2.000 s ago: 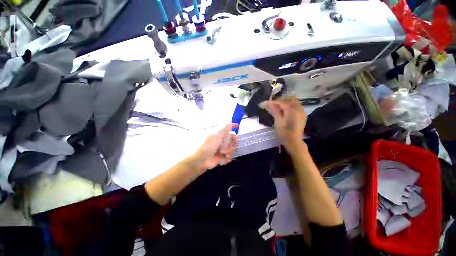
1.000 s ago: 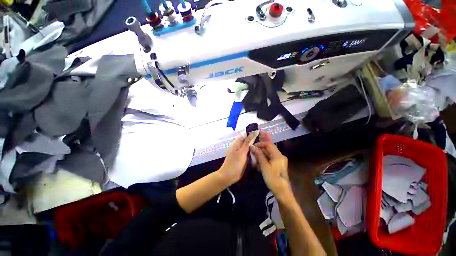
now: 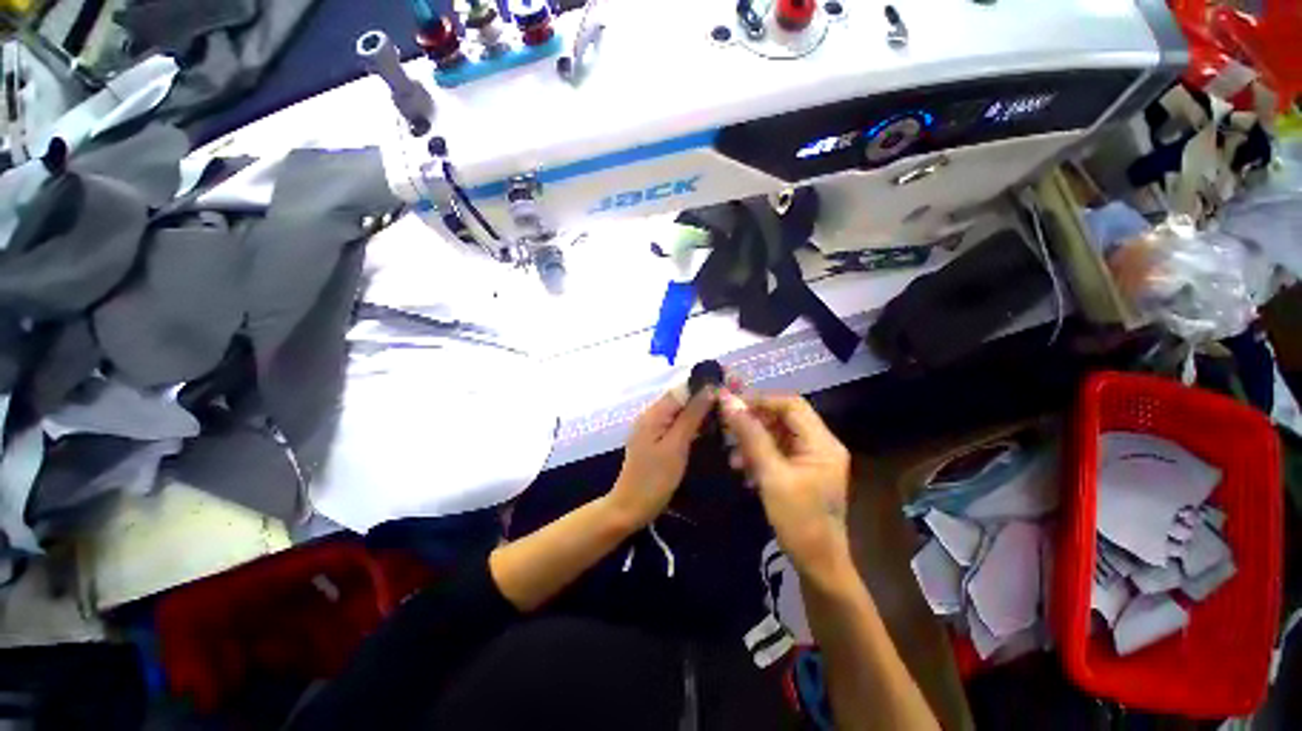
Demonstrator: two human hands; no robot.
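Observation:
A small dark fabric piece is held at the fingertips of both hands, above the front edge of the white machine table. My left hand pinches it from the left. My right hand has its fingertips at the piece from the right; the fingers hide most of it. A blue marker or clip lies on the table behind the hands. Dark fabric strips lie under the arm of the white sewing machine. The presser foot and needle are left of the strips, with no cloth held there.
Grey cut panels are heaped at the left, beside a white pattern piece. A red plastic basket with pale cut pieces stands at the right. A dark bundle and scissors-like metal lie right of the strips.
Both hands came together in front of the table edge from separate places, now with the small dark piece between them. The dark strips now lie spread on the table. In the last second, the right hand shifted slightly.

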